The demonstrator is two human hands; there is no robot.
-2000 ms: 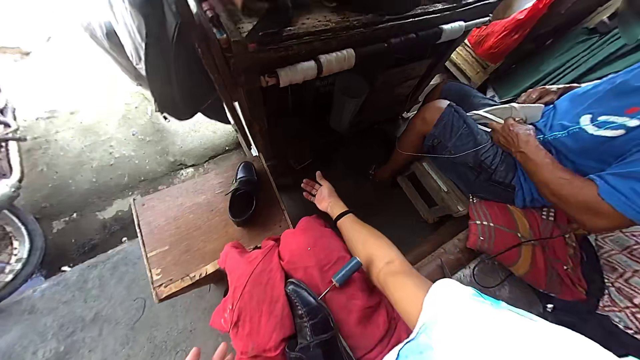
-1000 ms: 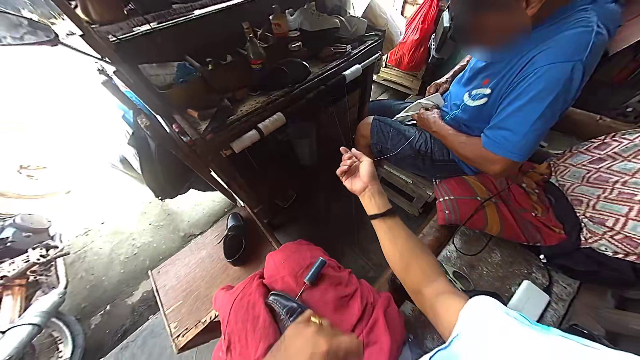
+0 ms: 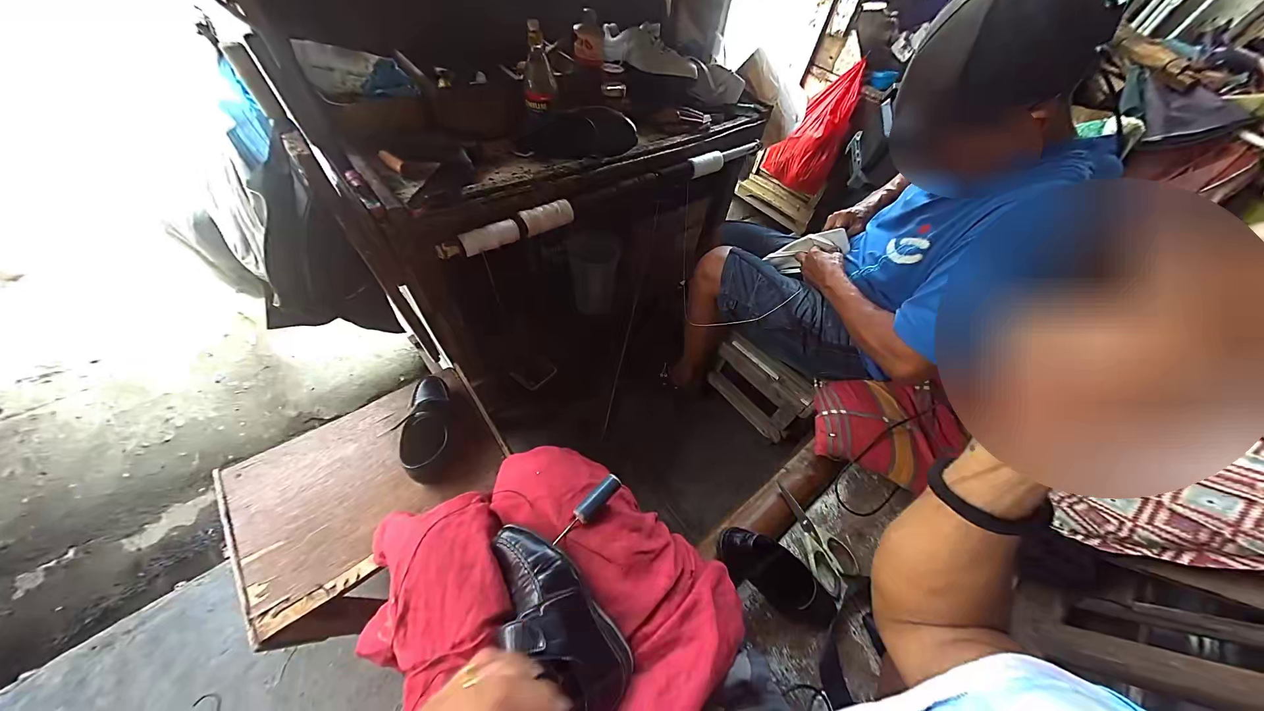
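A black leather shoe [image 3: 558, 612] lies on the red cloth [image 3: 642, 602] over my lap. My left hand [image 3: 499, 681], with a ring on it, is at the shoe's near end at the bottom edge; its fingers are blurred. A thin metal tool with a blue handle [image 3: 596, 500] stands slanted at the shoe's side, its tip hidden, with no hand on it. My right arm, with a black band [image 3: 987, 504] at the wrist, is raised at the right, and a blurred patch covers the hand.
Another black shoe [image 3: 427, 431] stands on a wooden board [image 3: 326, 494] at left. Scissors [image 3: 815, 538] and a black shoe [image 3: 775, 573] lie at my right. Ahead is a cluttered workbench [image 3: 612, 163] with thread spools [image 3: 518, 227]. A person in a blue shirt [image 3: 918, 237] sits holding white material.
My right arm has moved from reaching forward, palm up, to a raised place at the right. My left hand has come to the shoe. The view has tilted up since the first frame.
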